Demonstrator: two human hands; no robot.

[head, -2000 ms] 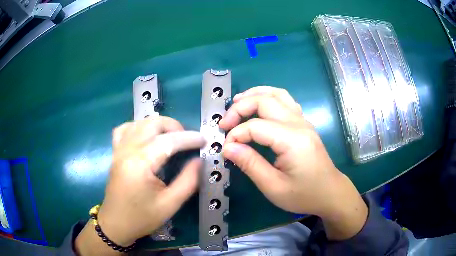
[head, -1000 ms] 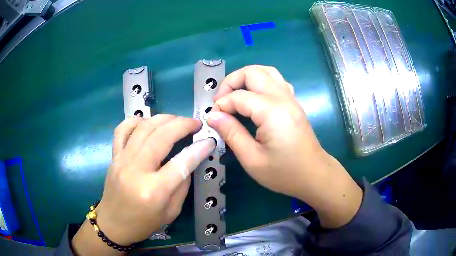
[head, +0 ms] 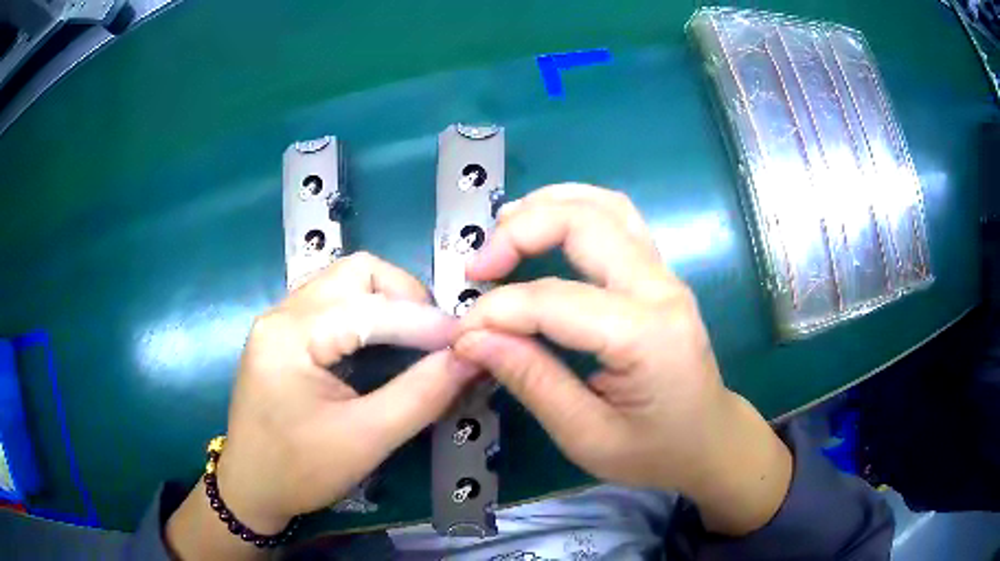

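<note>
A grey multi-hole metal bar [head: 452,478] lies upright in the view on the green bench, with dark round holes that hold small shiny bits. A second such bar [head: 298,206] lies to its left, its middle hidden behind my left hand. My left hand [head: 345,384] and my right hand [head: 603,351] meet over the lower middle of the first bar. Thumb and index fingertips of both hands are pinched together and touch or nearly touch. Anything between the fingertips is too small or hidden to tell. A whitish wrap shows on a left finger.
Stacked clear plastic trays [head: 817,175] with strong glare stand at the right. An L-shaped blue tape mark [head: 557,72] is on the green bench top [head: 362,66] beyond the bars. A blue bin [head: 15,422] is at the left edge. Metal rails are at the top left.
Both hands have moved down the bar, from its second and third holes to its lower middle. My left index finger has drawn back from the hole, and its tip now meets the thumb.
</note>
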